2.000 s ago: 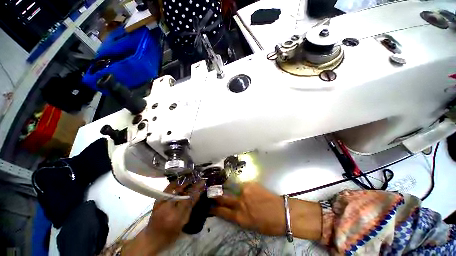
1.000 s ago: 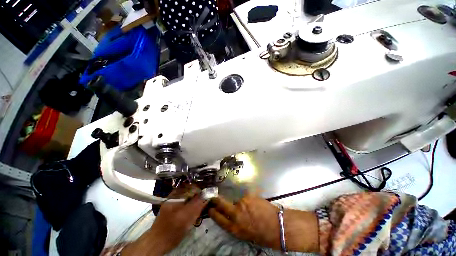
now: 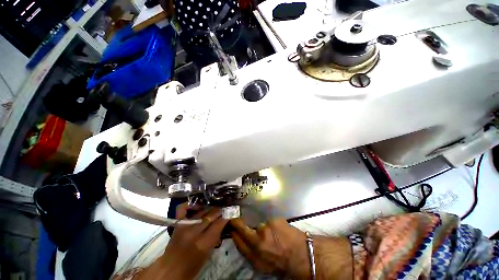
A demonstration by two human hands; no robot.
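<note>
The white sewing machine [image 3: 295, 117] fills the middle of the view. A small dark part of the black fabric workpiece [image 3: 174, 209] shows left of my fingers under the machine head; the rest is hidden by my hands. My left hand [image 3: 194, 238] pinches the fabric just in front of the presser foot area [image 3: 227, 188]. My right hand [image 3: 268, 243] is beside it on the right, fingertips on the dark fabric edge. A small white piece [image 3: 231, 212] sits between the fingertips of both hands, close to the foot.
Black caps [image 3: 65, 202] lie left of the machine, with another dark piece [image 3: 90, 254] nearer me. A red and black tool [image 3: 382, 170] and a dark cable lie under the arm. A blue bin [image 3: 134, 60] and a person in polka dots [image 3: 205, 19] are beyond.
The black fabric strip seen between my hands earlier is now mostly covered. My hands have drawn close together near the foot. The view has shifted slightly.
</note>
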